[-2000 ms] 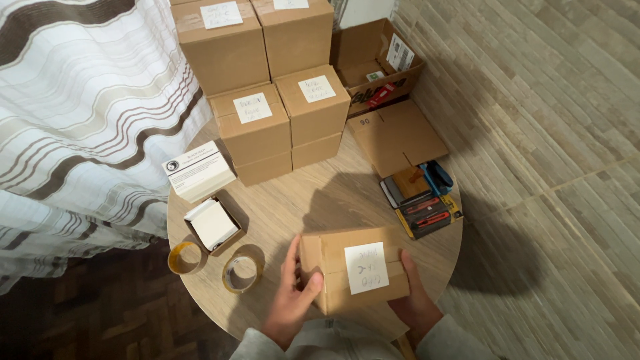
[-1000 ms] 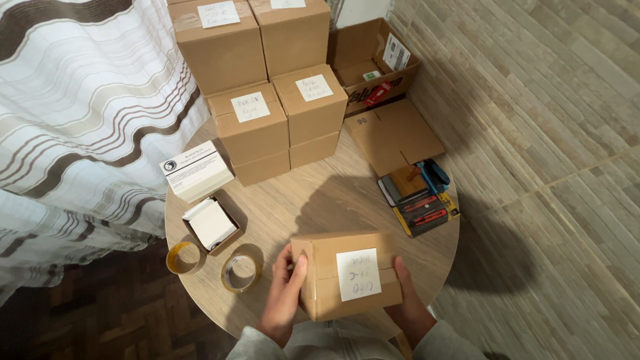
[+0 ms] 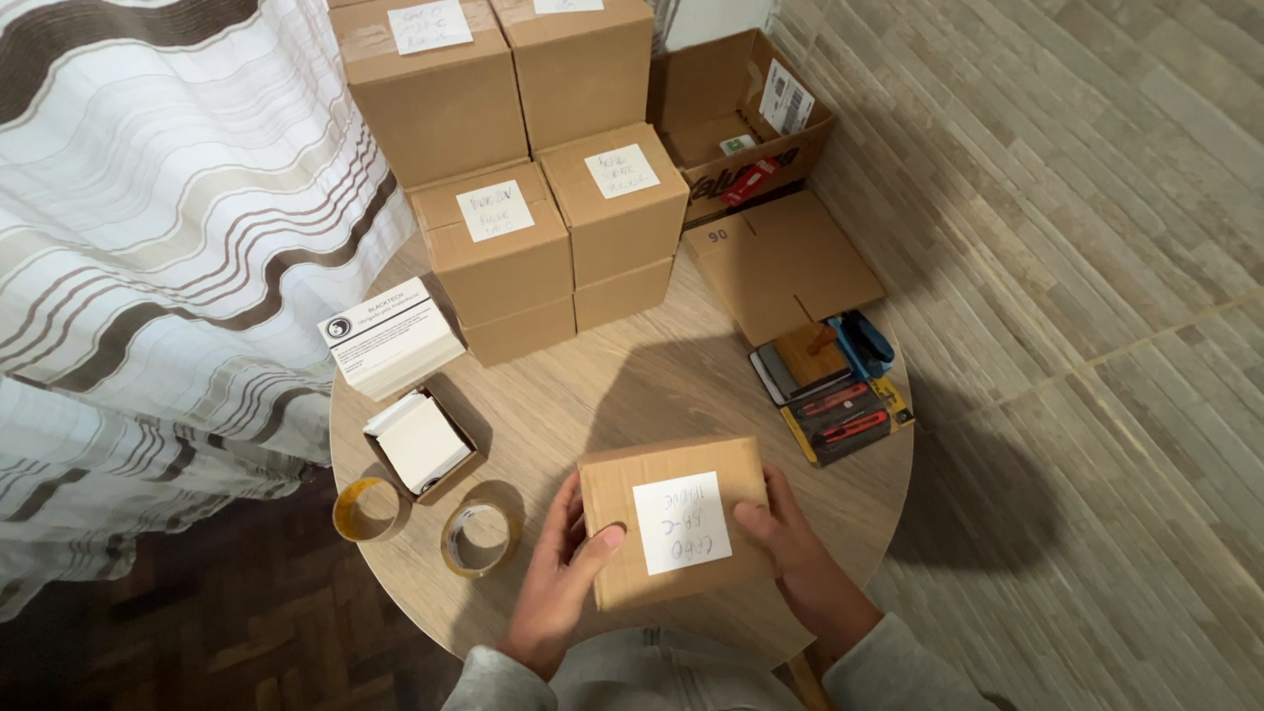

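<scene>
A small cardboard box (image 3: 612, 573) with a white handwritten label (image 3: 681, 521) is held between my hands over the near part of the round wooden table (image 3: 553, 425). My left hand (image 3: 565, 573) grips its left side, thumb on the top. My right hand (image 3: 795, 553) holds the right side, its thumb by the label's edge. The writing on the label looks upside down. To the left of my left hand lie a roll of clear packing tape (image 3: 481, 538) and a roll of brown tape (image 3: 367, 510).
Stacked, labelled cardboard boxes (image 3: 504, 267) stand at the back. Behind them to the right is an open carton (image 3: 691, 99), with flat cardboard (image 3: 790, 257) before it. Packaged utility knives (image 3: 844, 420) and a blue tape dispenser or tool (image 3: 866, 344) lie right. Printed cards (image 3: 390, 341) and a small card box (image 3: 425, 444) sit left.
Both hands still hold the box. Its top face has tilted more toward the camera, and my right thumb now rests on top near the label.
</scene>
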